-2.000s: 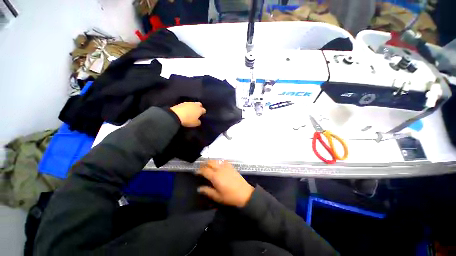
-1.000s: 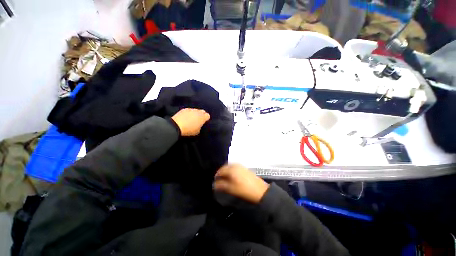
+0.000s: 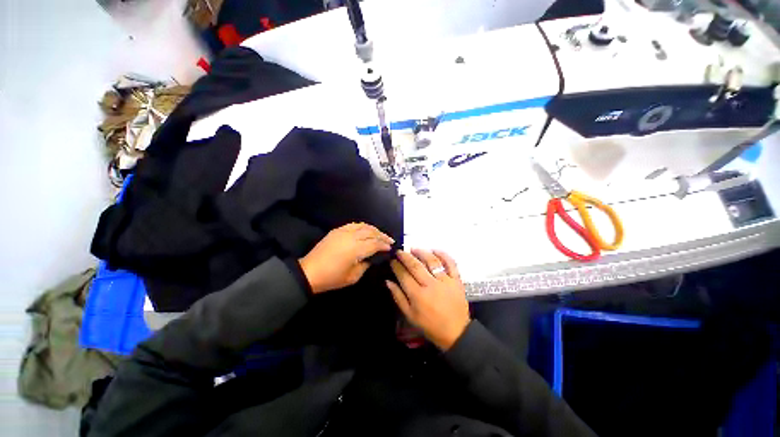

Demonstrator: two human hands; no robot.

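Note:
A black garment piece point(image 3: 299, 183) lies heaped on the white table, left of and below the needle area of the white sewing machine point(image 3: 492, 132). My left hand point(image 3: 346, 256) and my right hand point(image 3: 434, 294) meet at the garment's edge near the table's front. Their fingertips pinch the black cloth between them, below the presser foot area point(image 3: 416, 175). A ring shows on my right hand. The part of the cloth under the fingers is hidden.
Scissors point(image 3: 582, 224) with red and yellow-orange handles lie right of the needle. A ruler strip point(image 3: 547, 280) runs along the front edge. Blue crates stand at the left point(image 3: 111, 311) and below right point(image 3: 558, 350). Olive cloth point(image 3: 64, 346) and tan cloth point(image 3: 128, 119) are heaped at the left.
My left hand has moved down and right along the cloth. My right hand has come up to meet it and now grips the cloth edge. The view has shifted and tilted.

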